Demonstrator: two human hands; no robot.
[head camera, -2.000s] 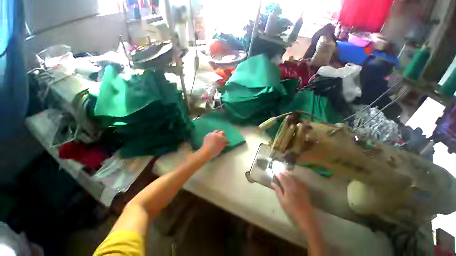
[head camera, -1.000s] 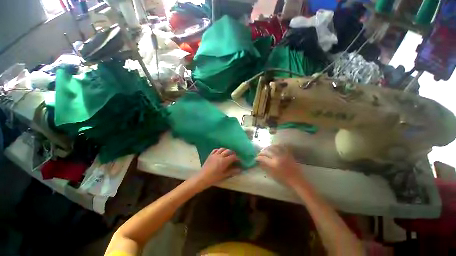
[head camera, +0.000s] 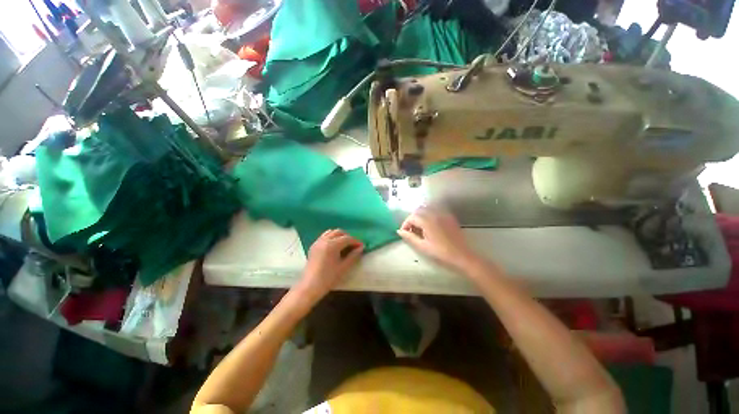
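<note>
A flat green cloth piece (head camera: 312, 190) lies on the white table left of and in front of the needle. My left hand (head camera: 333, 252) grips its near edge, fingers curled on the cloth. My right hand (head camera: 433, 233) pinches its right corner between thumb and fingers. The cream sewing machine (head camera: 519, 121) stands just behind my right hand. Its needle and presser foot (head camera: 395, 187) are lit, and the cloth's right edge lies beside them, not clearly under the foot.
A big ruffled dark-green heap (head camera: 146, 194) is on the left stand. A smoother green stack (head camera: 312, 65) is behind the machine. A pale lamp tip (head camera: 335, 118) hangs left of the machine head. A grey-white tangle (head camera: 559, 36) lies behind it. The table's front edge (head camera: 519, 285) curves below my hands.
My left hand, first reaching to the green cloth at the left, has come back to the front. The cloth has been drawn toward the needle, and my right hand has taken hold of its corner.
</note>
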